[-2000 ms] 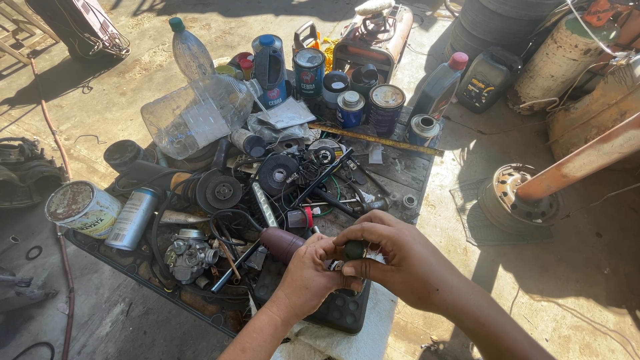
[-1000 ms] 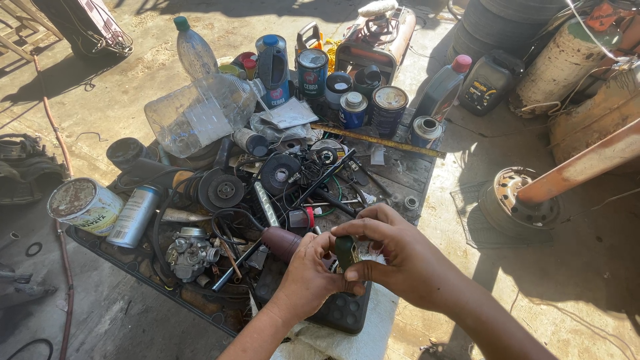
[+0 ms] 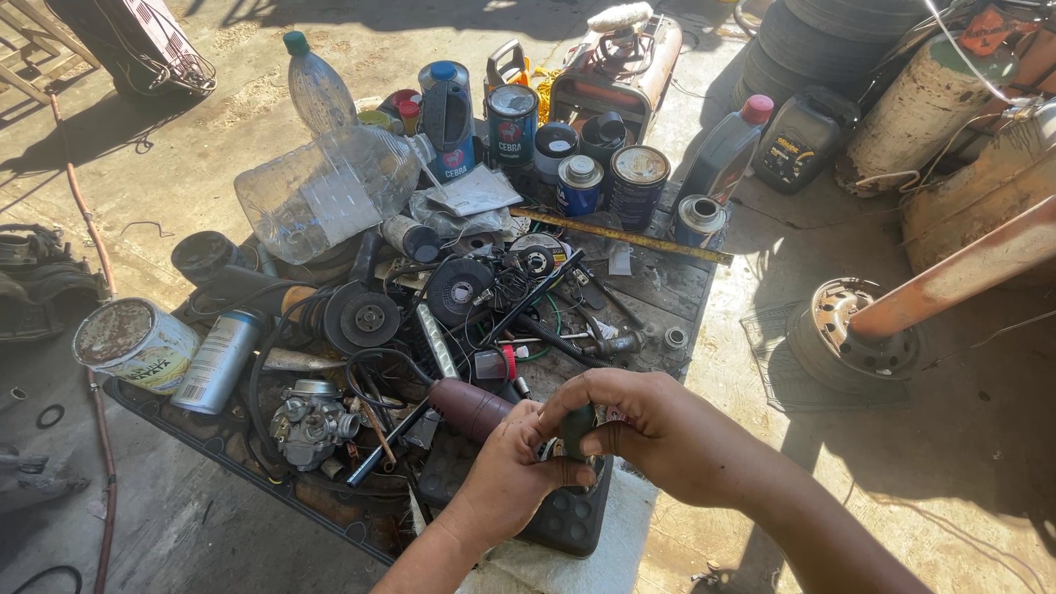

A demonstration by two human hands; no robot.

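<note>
My right hand (image 3: pixel 652 429) pinches a small dark green cylindrical piece (image 3: pixel 577 427) between thumb and fingers. Against it, my left hand (image 3: pixel 516 470) grips a small part that the fingers mostly hide, so its kind cannot be told. Both hands touch or nearly touch above a black dimpled plastic case (image 3: pixel 565 520). Just behind the left hand lies a maroon rounded tool body (image 3: pixel 469 408) with a black cord. A carburetor (image 3: pixel 312 425) rests farther left, and a small clear container with a red lid (image 3: pixel 495 361) sits beyond the maroon tool.
The wooden table (image 3: pixel 660 285) bears an angle grinder (image 3: pixel 359 318), a spray can (image 3: pixel 216 361), a rusty-lidded tin (image 3: pixel 136 345), a large clear plastic bottle (image 3: pixel 322 194), paint cans (image 3: pixel 511 124) and a yellow measuring strip (image 3: pixel 619 237). A wheel rim with a post (image 3: pixel 858 330) stands to the right.
The fingers of my right hand have shifted around the green piece, which now points more upright than two seconds ago. Both hands have stayed above the black case.
</note>
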